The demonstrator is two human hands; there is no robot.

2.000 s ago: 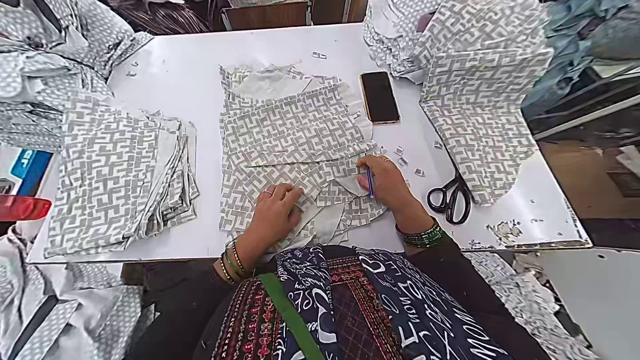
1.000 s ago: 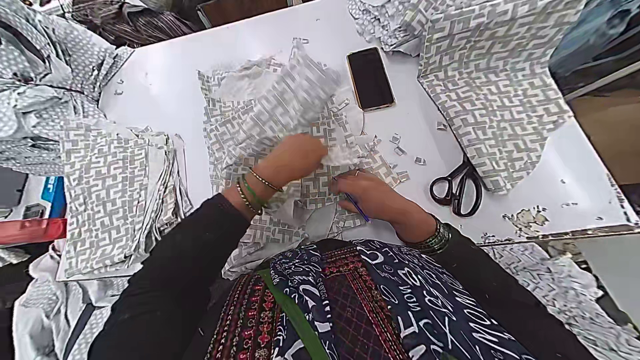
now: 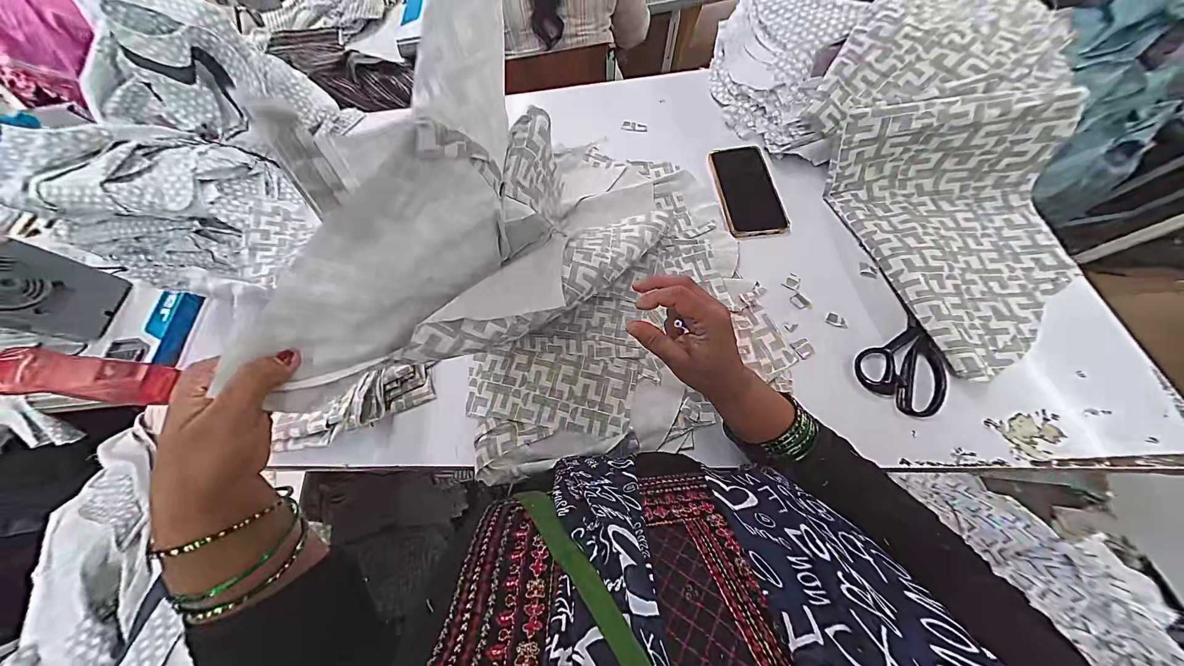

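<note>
My left hand (image 3: 222, 416) pinches the edge of a grey-and-white patterned fabric piece (image 3: 388, 250), lifted with its pale side showing and blurred at the upper left. My right hand (image 3: 689, 333) hovers above the patterned cloth pile (image 3: 555, 370), thumb and fingers apart; a small ring-like item shows at its fingers, and whether it is held is unclear. The lifted cloth reaches across to the bunched middle of the pile. Black-handled scissors (image 3: 902, 370) lie right of my right hand, their blades under a patterned cloth.
A smartphone (image 3: 749, 191) lies on the white table (image 3: 832, 430) beyond my right hand, with several small clipped bits near it. Patterned cloth (image 3: 962, 222) drapes at the right. Heaped dotted garments (image 3: 176, 203) lie at the left. Another person (image 3: 564, 28) is across the table.
My left hand has moved from the middle of the pile out to the left, drawing a piece of fabric up with it. The blue item seen earlier at my right hand no longer shows.
</note>
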